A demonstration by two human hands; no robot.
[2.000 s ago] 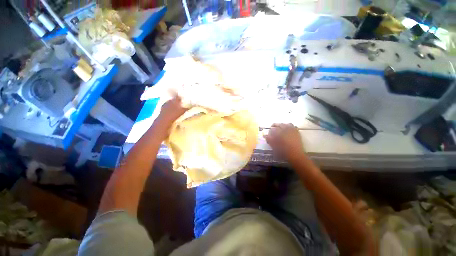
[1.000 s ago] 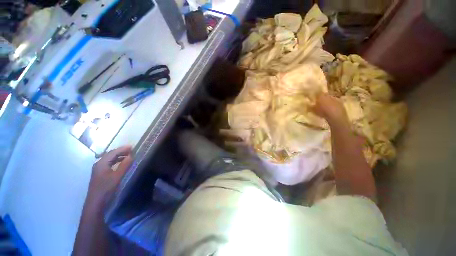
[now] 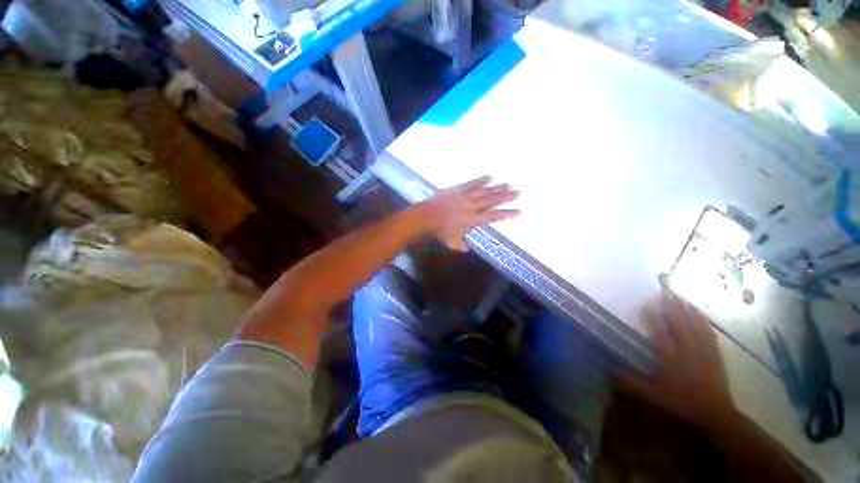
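Observation:
My left hand lies on the front edge of the white machine table, fingers spread, holding nothing. My right hand is blurred, at the table's front edge near the needle plate; whether it holds anything is hard to tell, and no cloth shows in it. The sewing machine's needle area is at the right, brightly lit. Black shears lie on the table right of my right hand, with small snips beside them.
A large heap of cream cloth is at the left, below table level. A yellowish heap lies behind it. Another blue-edged machine table stands at the upper left. A measuring strip runs along my table's front edge.
The view has swung from the right-hand bundle to the left. My right hand, earlier seen at the cloth heap, is now at the table edge. My left hand is on the table's left part.

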